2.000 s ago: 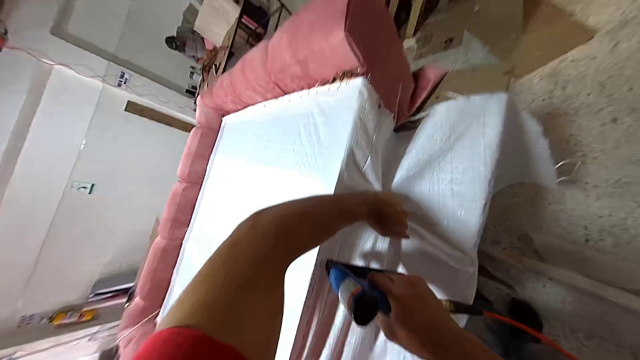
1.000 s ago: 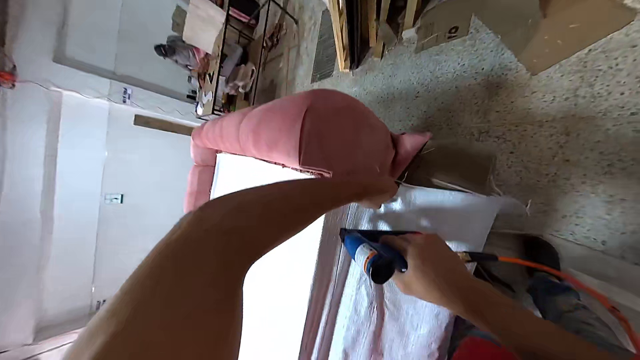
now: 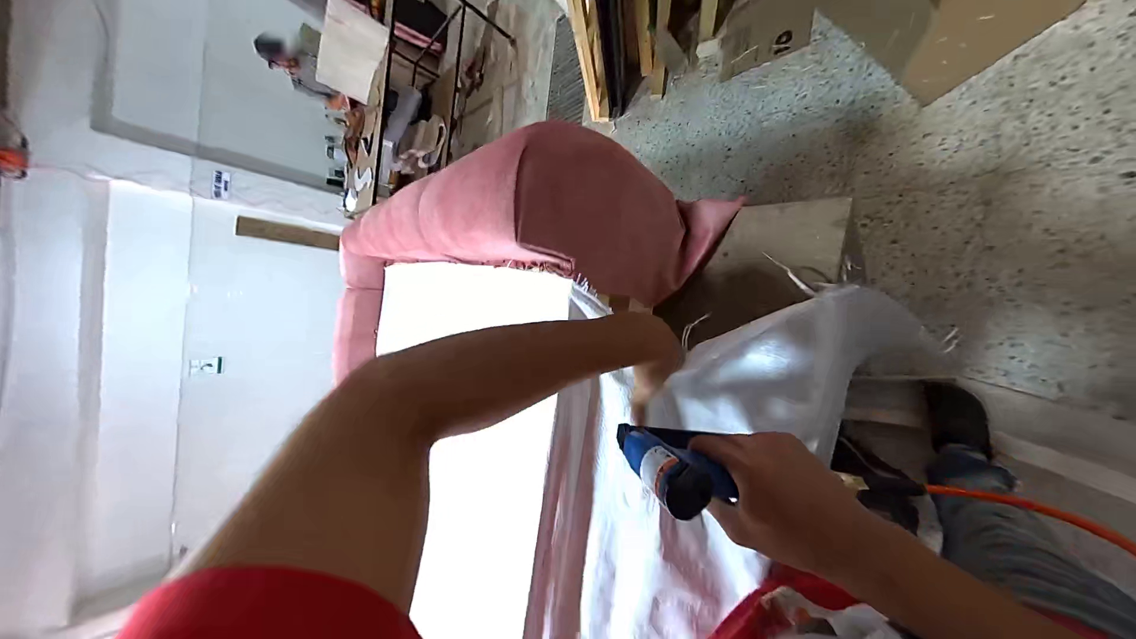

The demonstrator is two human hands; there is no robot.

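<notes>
My right hand [image 3: 754, 475] grips a blue pneumatic staple gun [image 3: 670, 466], its nose over the white woven fabric [image 3: 754, 364] along the frame of a pink upholstered sofa [image 3: 586, 195]. My left hand [image 3: 655, 359] is bent down at the fabric's edge, just above the gun's nose; its fingers are partly hidden, and whether they pinch the cloth is unclear. A bright white panel of fabric [image 3: 470, 515] spans the sofa beneath my left arm. Loose threads stick out near the sofa's pink corner.
An orange air hose [image 3: 1038, 508] runs from the gun to the right. Beyond the sofa lie cardboard [image 3: 772, 35] and wooden strips [image 3: 586, 53]. A person [image 3: 302, 67] is at a cluttered workbench [image 3: 377, 115] in the back. A jeans-clad leg [image 3: 1003, 532] shows at lower right.
The white fabric's free end is lifted and bunched differently, and more of the box-like surface beneath it shows. The staple gun stays in my right hand. The view has shifted.
</notes>
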